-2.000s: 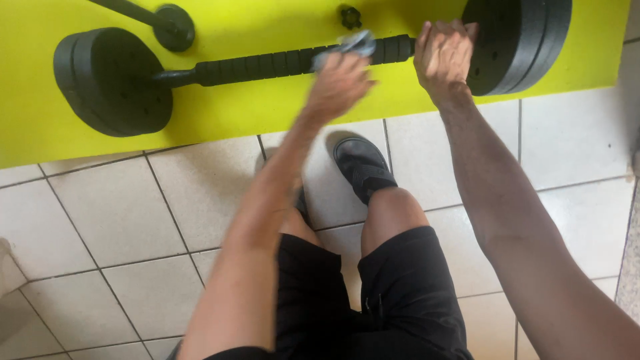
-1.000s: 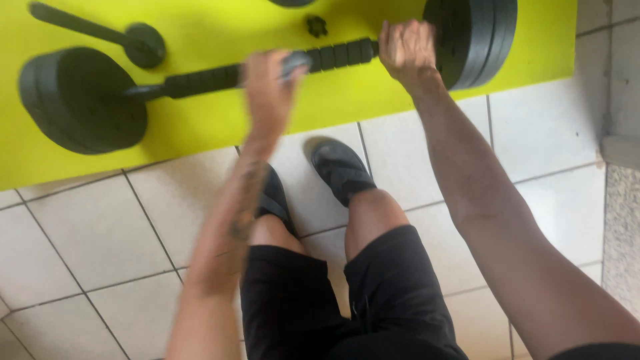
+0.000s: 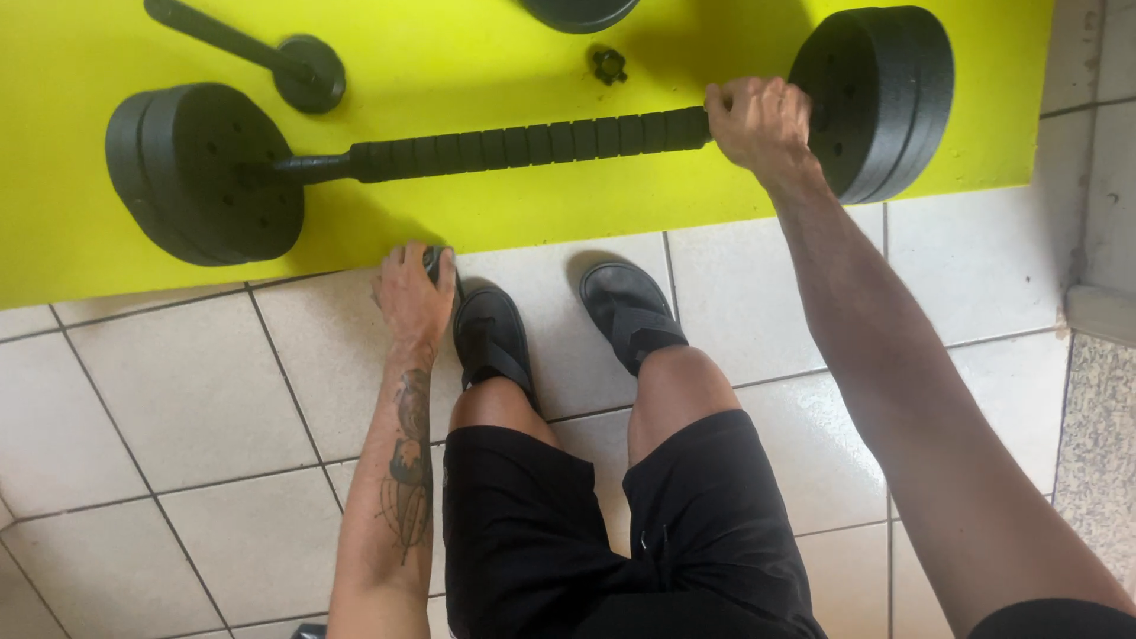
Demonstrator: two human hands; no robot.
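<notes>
A black barbell with a ridged foam grip (image 3: 532,144) lies across a yellow-green mat (image 3: 497,217), with black weight plates at its left end (image 3: 213,173) and right end (image 3: 887,102). My right hand (image 3: 761,120) is closed around the bar just inside the right plates. Below the bar, at the mat's near edge, my left hand (image 3: 415,293) is curled around a small dark object (image 3: 433,263), mostly hidden by the fingers; I cannot tell what it is.
A short black bar with a round base (image 3: 309,74) lies at the upper left. A black star-shaped collar nut (image 3: 609,66) rests beyond the barbell, near another dark round plate (image 3: 579,11) at the top edge. My sandalled feet (image 3: 493,333) stand on white floor tiles (image 3: 186,408).
My left hand has come off the bar's foam grip, where it held a greyish cloth-like thing, and moved down to the mat's near edge. My right hand stays on the bar.
</notes>
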